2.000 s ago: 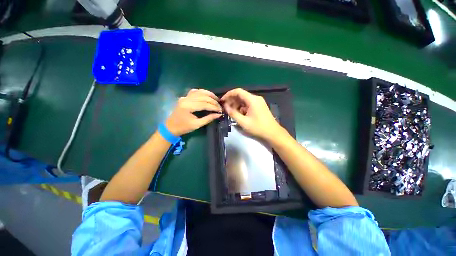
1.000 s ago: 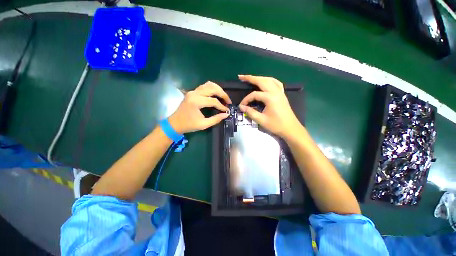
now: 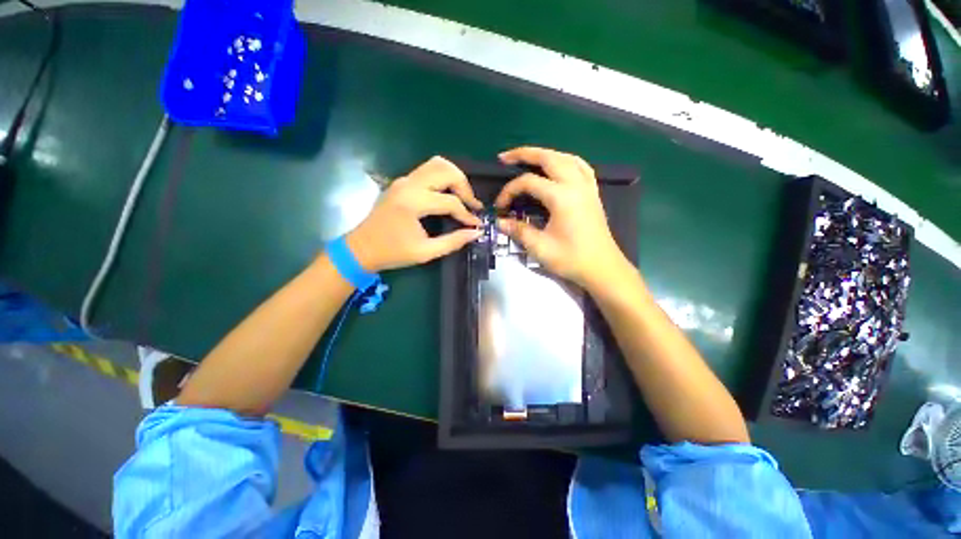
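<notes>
An opened tablet unit (image 3: 532,337) with a large silver-white plate lies in a black carrier tray (image 3: 455,358) in front of me. My left hand (image 3: 422,216) is at the unit's top left, thumb and fingertip pinched on a tiny silver part (image 3: 487,223). My right hand (image 3: 559,216) is just to its right, thumb and index fingertips close together over the unit's top end. Whether it pinches anything is too small to tell. My fingers hide part of the top end. A blue strap (image 3: 351,264) is on my left wrist.
A blue bin (image 3: 234,68) with small white-silver pieces stands at the upper left, a grey cable (image 3: 129,226) below it. A black parts tray (image 3: 788,305) heaped with shiny pieces is at the right. A small fan (image 3: 943,437) is at the lower right. More black trays lie on the belt beyond the white rail (image 3: 590,86).
Since the earliest frame my right hand's upper fingers have opened and lifted. Both hands remain at the unit's top end. The view has shifted, so the blue bin sits higher and further left.
</notes>
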